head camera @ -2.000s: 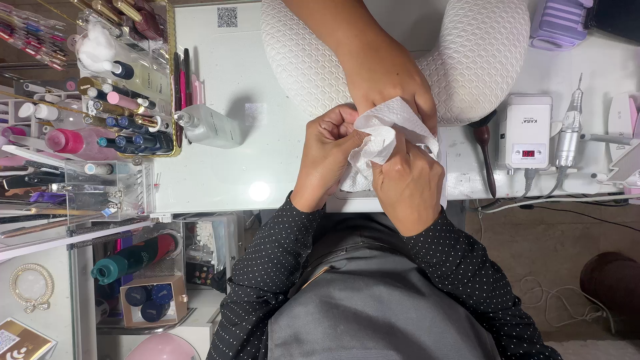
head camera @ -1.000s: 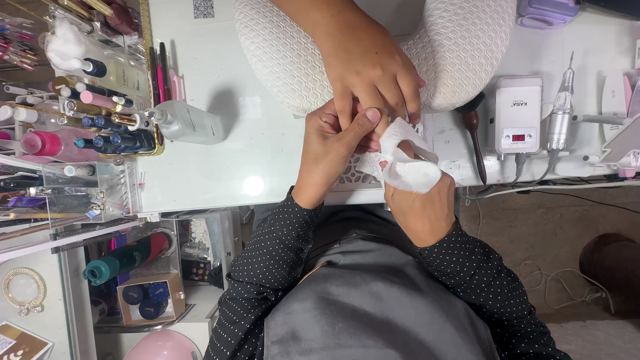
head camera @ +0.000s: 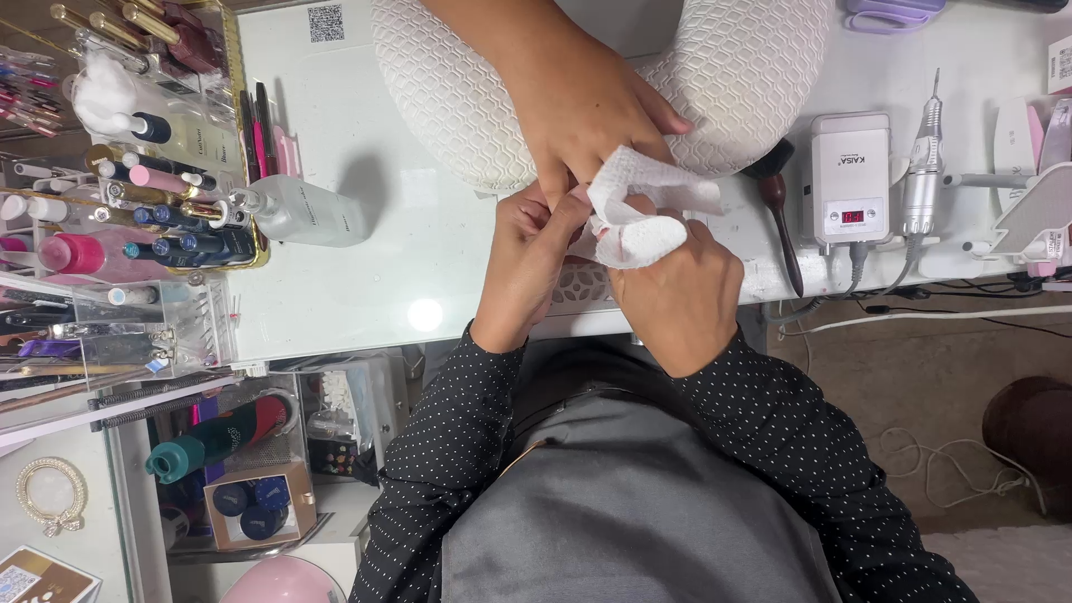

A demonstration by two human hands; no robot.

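Note:
Another person's hand (head camera: 578,109) reaches down from the top over a white textured cushion (head camera: 452,100). My left hand (head camera: 532,251) holds a finger of that hand between thumb and fingers. In my right hand (head camera: 678,293) is a folded white wipe (head camera: 641,239), looped over my fingers and touching the other person's fingers. My right fingertips are partly hidden by the wipe. Beneath my hands, at the table's near edge, shows a patterned vent grille (head camera: 582,283).
A clear pump bottle (head camera: 310,213) lies left beside a tray of polish bottles (head camera: 264,251). Right of the hands are a dark-handled brush (head camera: 779,218), a KAISA nail drill's control box (head camera: 850,180) and its handpiece (head camera: 924,167). A white cable (head camera: 938,316) runs along the table edge.
Two seconds ago the wipe was bunched up between both my hands; now it is looped over my right hand. The other person's hand lies more spread, and its fingers show more.

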